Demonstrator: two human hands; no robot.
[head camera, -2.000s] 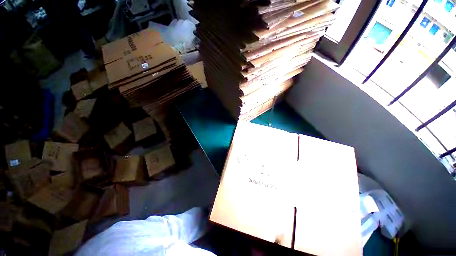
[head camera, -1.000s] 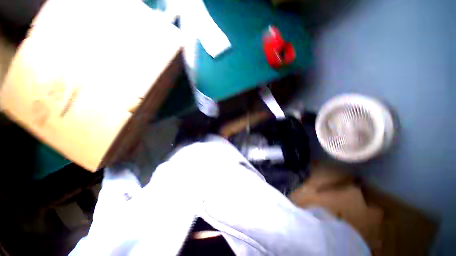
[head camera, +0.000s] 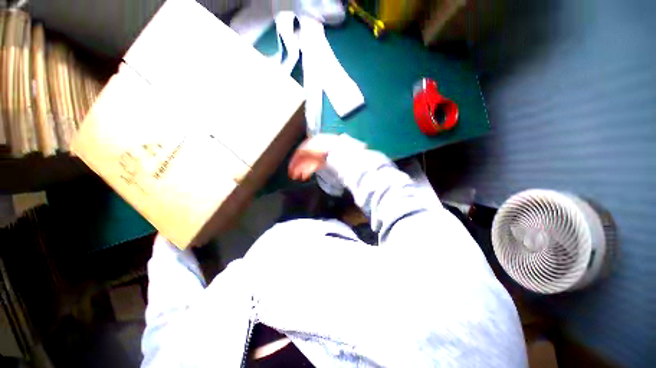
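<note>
A pile of flat cartons (head camera: 183, 108) lies in front of me, its top face glaring white with dark print near the lower left corner. A white label strip (head camera: 313, 68) runs over the table beside the cartons to my right hand (head camera: 308, 164). My right hand is small and blurred, fingers curled, just off the pile's right edge; whether it grips the strip cannot be told. My left sleeve reaches the pile's lower corner, and the left hand is hidden there.
The green table (head camera: 392, 108) bears a folded white strip (head camera: 339, 90), a red tape dispenser (head camera: 434, 108) and a yellow-black cutter (head camera: 367, 18). A round white fan (head camera: 543, 241) stands at the right by the wall. Stacked carton edges (head camera: 47, 86) show at upper left.
The view has swung from the window and tall stack to the table's other end and fan. My right hand and sleeve have come into view beside the cartons and strip.
</note>
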